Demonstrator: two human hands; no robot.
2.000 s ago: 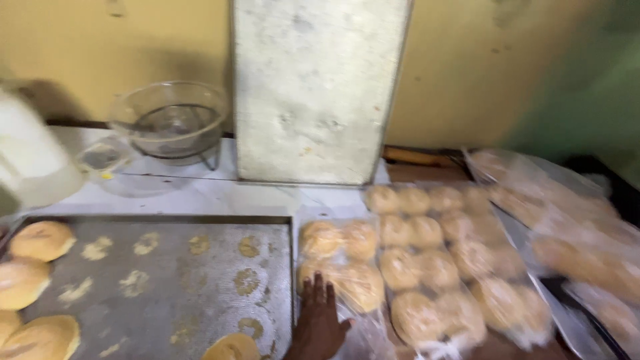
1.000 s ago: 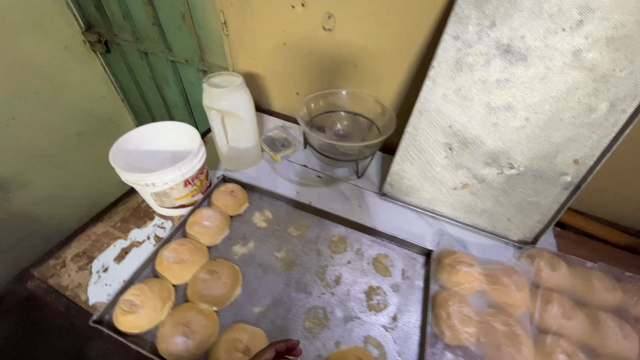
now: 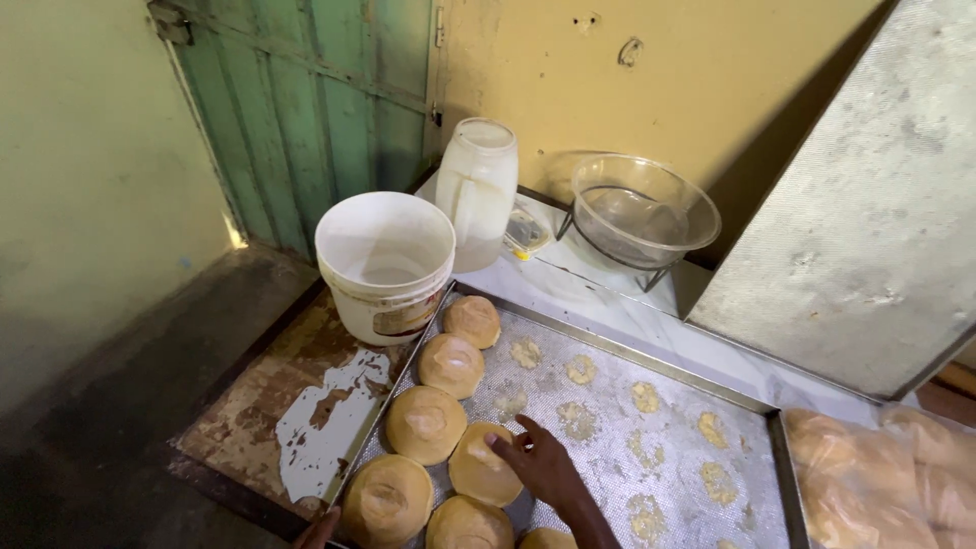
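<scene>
Several round bread buns (image 3: 426, 424) lie along the left side of a metal baking tray (image 3: 610, 347), whose bare part shows pale crumb marks. My right hand (image 3: 537, 461) is over the tray, its thumb and fingers at the right edge of one bun (image 3: 485, 465); the fingers are apart, and whether they grip the bun is unclear. Only the fingers of my left hand (image 3: 319, 528) show, at the tray's left rim near the bottom edge, beside a large bun (image 3: 387, 500). The rest of that hand is out of view.
Behind the tray stand a white plastic bucket (image 3: 385, 252), a cloudy plastic jug (image 3: 479, 191), a small clear container (image 3: 526, 229) and a clear bowl (image 3: 644, 206) on a wire stand. A metal tray (image 3: 854, 206) leans on the wall. Bagged buns (image 3: 862, 473) lie at right.
The view has swung left. My right hand was by the bagged buns two seconds ago and is now at the loose buns on the tray. My left fingers have come into view.
</scene>
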